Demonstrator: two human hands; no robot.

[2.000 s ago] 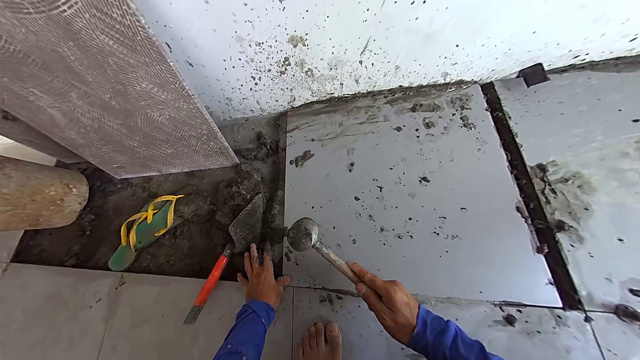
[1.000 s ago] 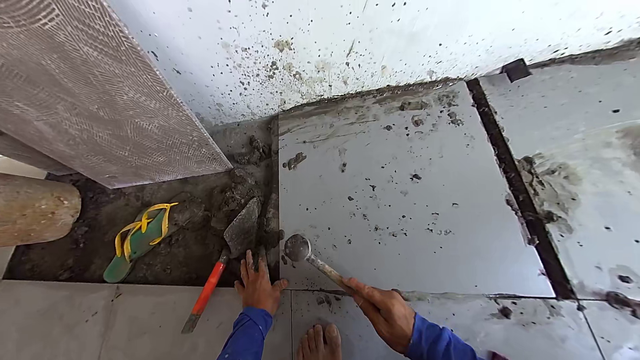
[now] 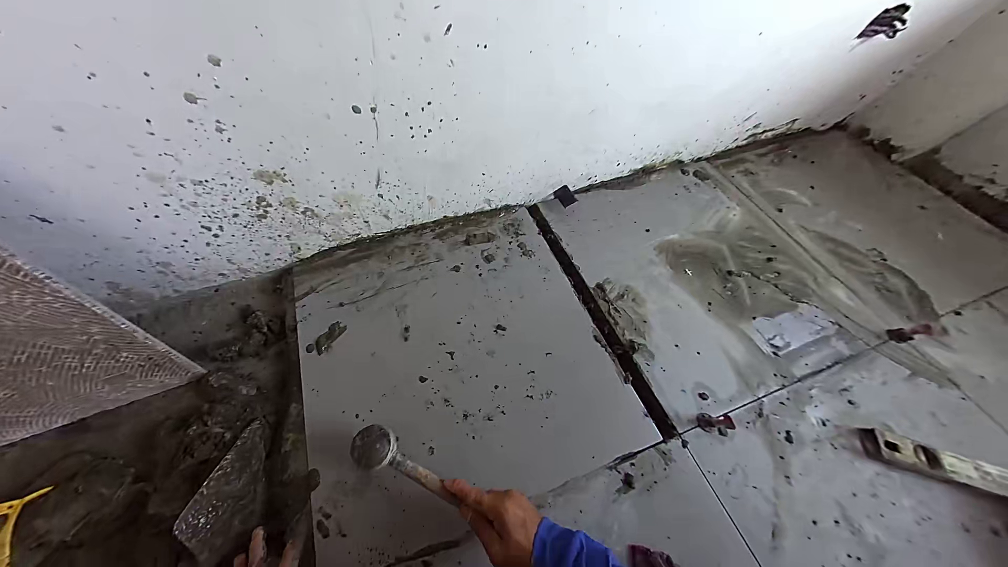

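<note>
My right hand [image 3: 500, 520], in a blue sleeve, grips the handle of a mallet [image 3: 373, 447] whose round, mortar-stained head is over the near left part of a grey floor tile [image 3: 472, 354]. Mortar spots dot this tile. My left hand [image 3: 268, 551] shows only as fingers at the bottom edge, by the tile's left edge; whether it holds anything is hidden. Beside those fingers, the blade of a trowel [image 3: 227, 496] lies on wet mortar [image 3: 87, 488]. A dark gap [image 3: 602, 319] runs along the tile's right side.
A ridged-back tile [image 3: 71, 354] leans at the left, above a yellow sandal strap [image 3: 14, 520]. The spattered white wall [image 3: 441, 102] borders the floor. A spirit level [image 3: 933, 461] lies on tiles at the right. Reddish tile clips [image 3: 715, 423] sit at the joints, and a small black piece [image 3: 565, 196] by the wall.
The view has swung to the right, bringing the spirit level and more laid tiles into sight. The mallet remains in my right hand over the same tile.
</note>
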